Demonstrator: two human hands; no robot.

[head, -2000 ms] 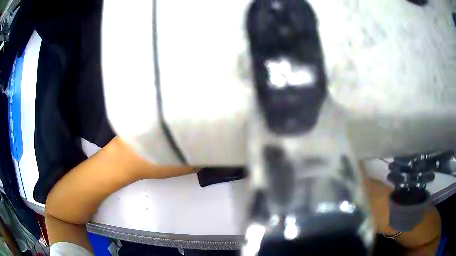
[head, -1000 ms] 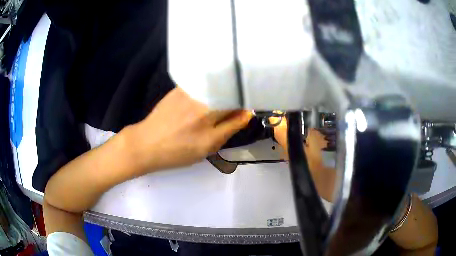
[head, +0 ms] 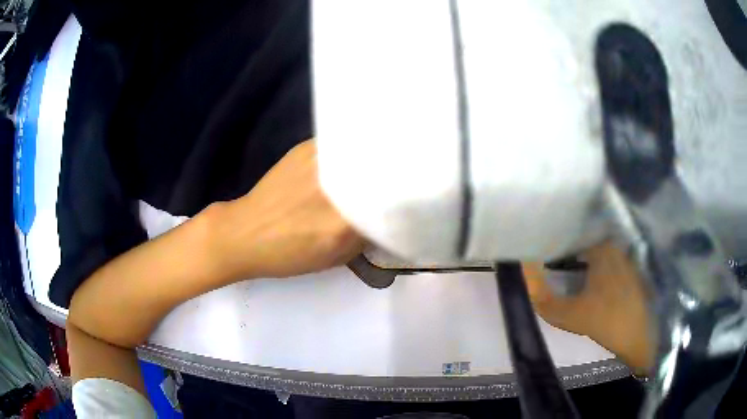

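The large white sewing machine head [head: 393,123] fills the upper middle and right and hides the needle area. The black fabric garment [head: 205,98] lies in a large soft mass left of it. My left hand [head: 287,217] is at the lower left edge of the head, beside the fabric; its fingertips are hidden behind the head, so its grip cannot be seen. My right hand [head: 594,299] is below the head, blurred and partly covered by the head and the chrome-edged lever part [head: 676,335]. What it touches cannot be told.
The white table [head: 311,327] has a grey tape measure [head: 328,386] along its curved front edge. A small label [head: 455,368] sits near that edge. A brown-grey corner piece [head: 377,274] is at the bed edge. A blue bin [head: 158,383] shows below left.
The machine head now covers more of the lower middle, hiding the metal parts and my left fingertips seen one second ago. Compared with two seconds ago, the head stands further right and more black fabric shows.
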